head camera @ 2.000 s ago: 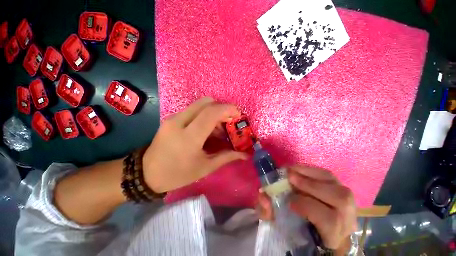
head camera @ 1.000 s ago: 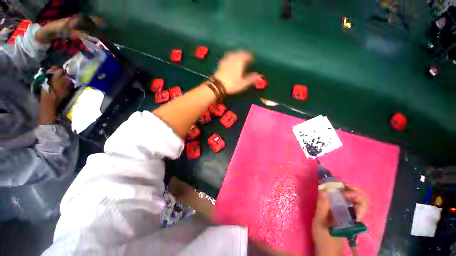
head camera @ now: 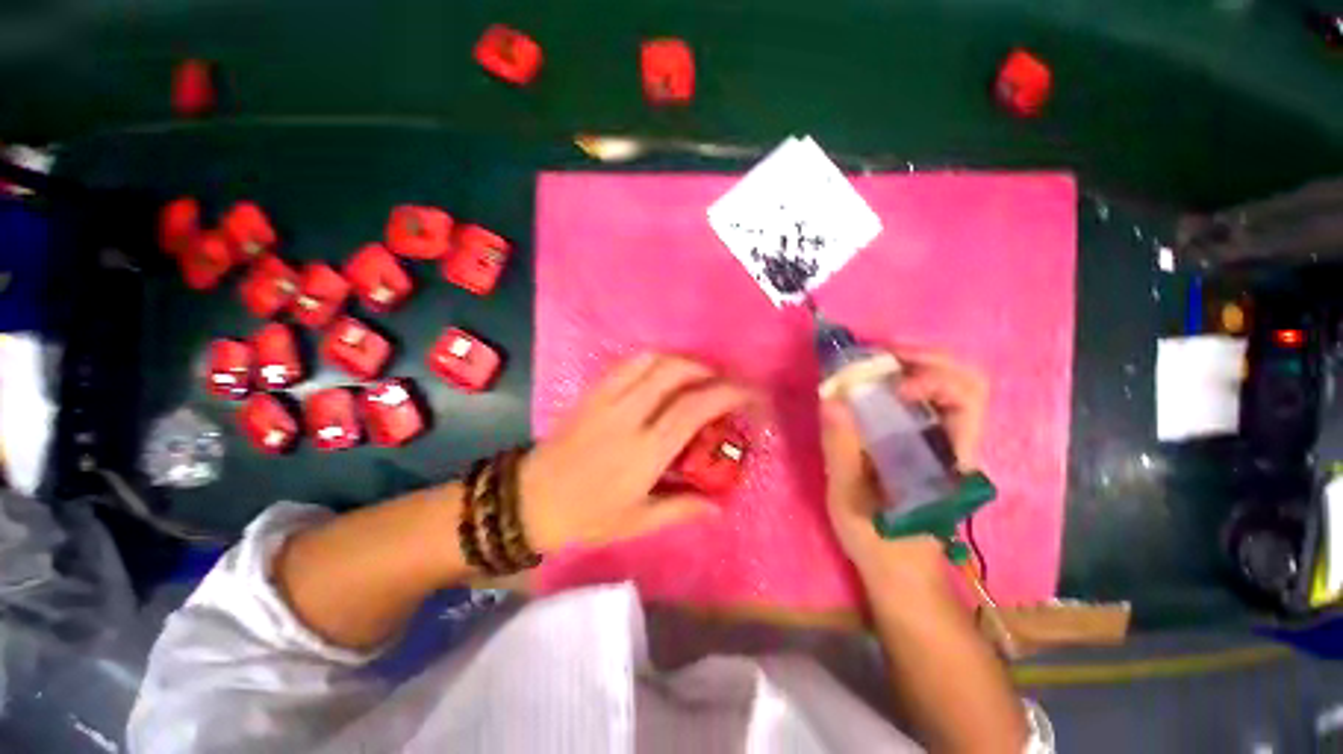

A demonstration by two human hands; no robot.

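A red plastic housing [head camera: 716, 457] is at the fingertips of my left hand [head camera: 626, 449], over the pink mat [head camera: 957, 236]; a small pale part shows inside it. My right hand [head camera: 899, 427] is closed around the clear dispensing syringe [head camera: 901, 442], which has a cream tape band, dark contents near the front and a green rear cap. Its dark tip points up and left, at the lower corner of the white card [head camera: 800, 214] with black specks. Whether the tip touches the card I cannot tell.
Several red housings [head camera: 357, 348] stand left of the mat, with a crumpled clear film [head camera: 183, 446] beside them. Several more red housings [head camera: 667, 71] lie beyond the mat. White paper [head camera: 1199, 388] and dark equipment [head camera: 1270, 538] are at the right. A brown strip [head camera: 1068, 623] is at the near edge.
My left hand has come back from the housings beyond the mat and is now at a red housing over the mat. The syringe still points at the card. The camera view has shifted.
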